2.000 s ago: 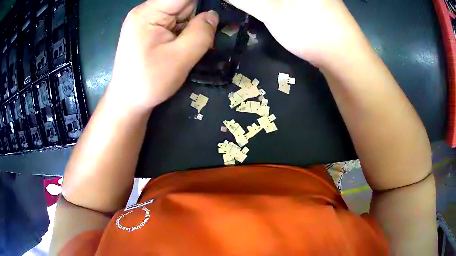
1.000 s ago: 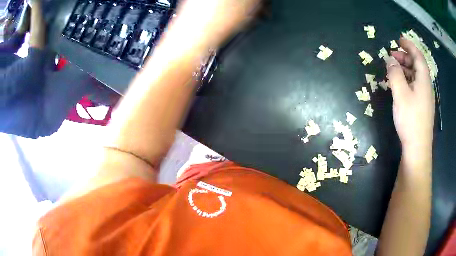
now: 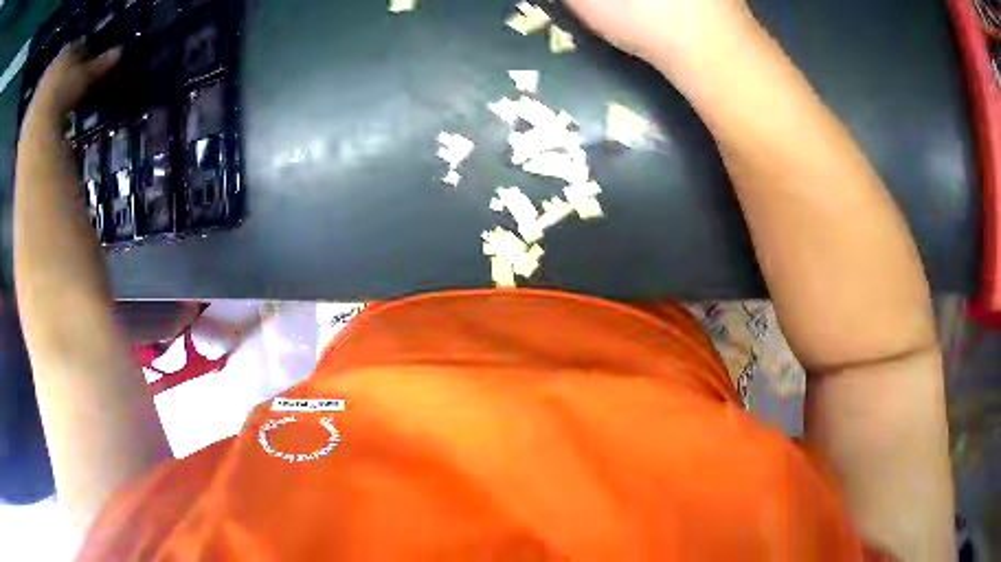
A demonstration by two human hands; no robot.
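My left hand (image 3: pixel 79 79) is over the black parts tray (image 3: pixel 205 148) at the upper left. It is blurred, with the fingers spread towards the dark housings, and I cannot tell whether it grips one. My right hand (image 3: pixel 659 17) is cut off by the top edge, so its fingers are hidden. Cream die-cut pieces (image 3: pixel 549 152) lie in a loose cluster on the dark mat in front of me. One piece (image 3: pixel 631 125) lies to the right of the cluster and another (image 3: pixel 453 152) to the left.
More cream pieces (image 3: pixel 527 17) lie near the top edge, beside my right wrist. A red edge (image 3: pixel 982 165) runs down the far right of the dark mat (image 3: pixel 351 220). Dark cloth shows at the lower left edge.
Two seconds ago both hands were around a black housing at the top centre; it is out of view now. My left hand is now at the tray. The view has swung right and back.
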